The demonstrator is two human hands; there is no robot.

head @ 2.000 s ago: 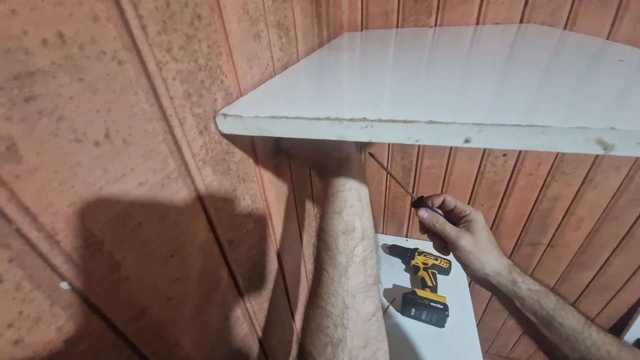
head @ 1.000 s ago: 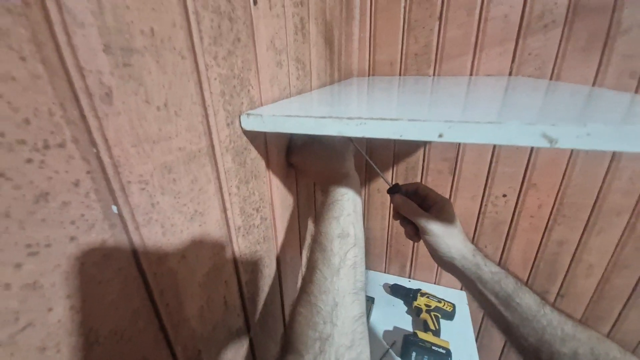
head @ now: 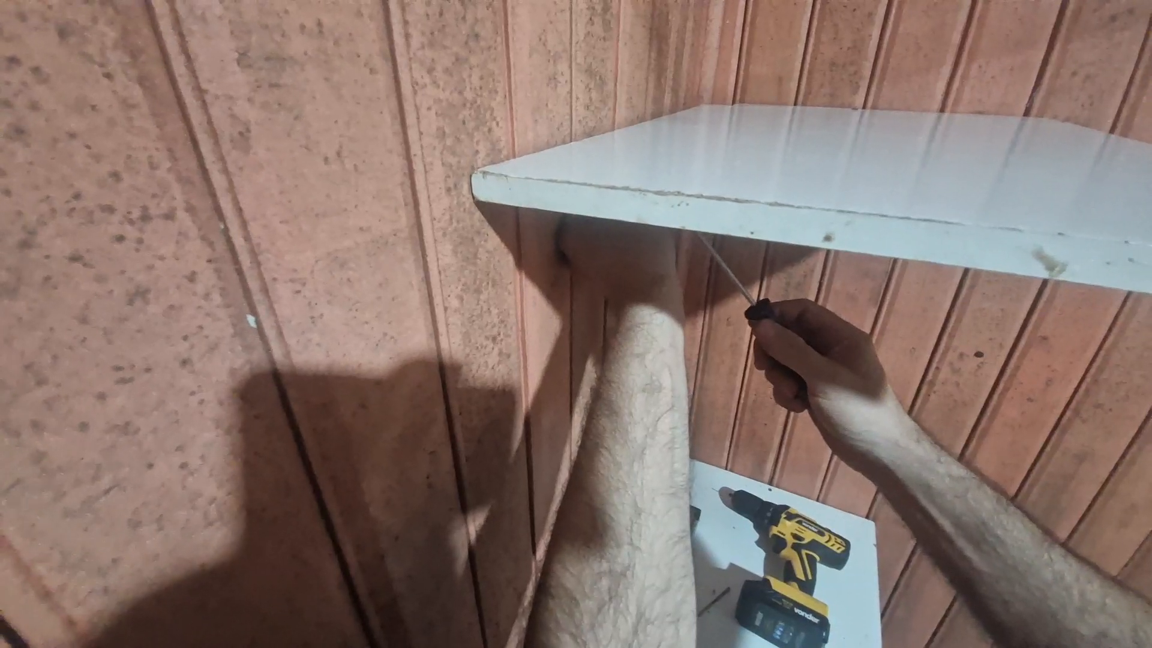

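Observation:
My right hand [head: 814, 360] grips the dark handle of a screwdriver [head: 731, 272]. Its thin shaft slants up and to the left, and the tip is hidden behind the front edge of a white shelf board [head: 810, 171]. My left hand [head: 612, 252] is raised beneath the board near the wall corner, in shadow. Its fingers are hidden by the board, so whether they hold or press something does not show.
A yellow and black cordless drill [head: 792, 562] lies on a lower white surface [head: 859, 540], beside a thin dark item. Stained wood-panelled walls [head: 324, 225] meet behind the shelf. Shadows fall on the left wall.
The screwdriver, its tip in sight below the board's edge two seconds ago, now has its tip behind that edge. My left hand remains under the board. The view has shifted.

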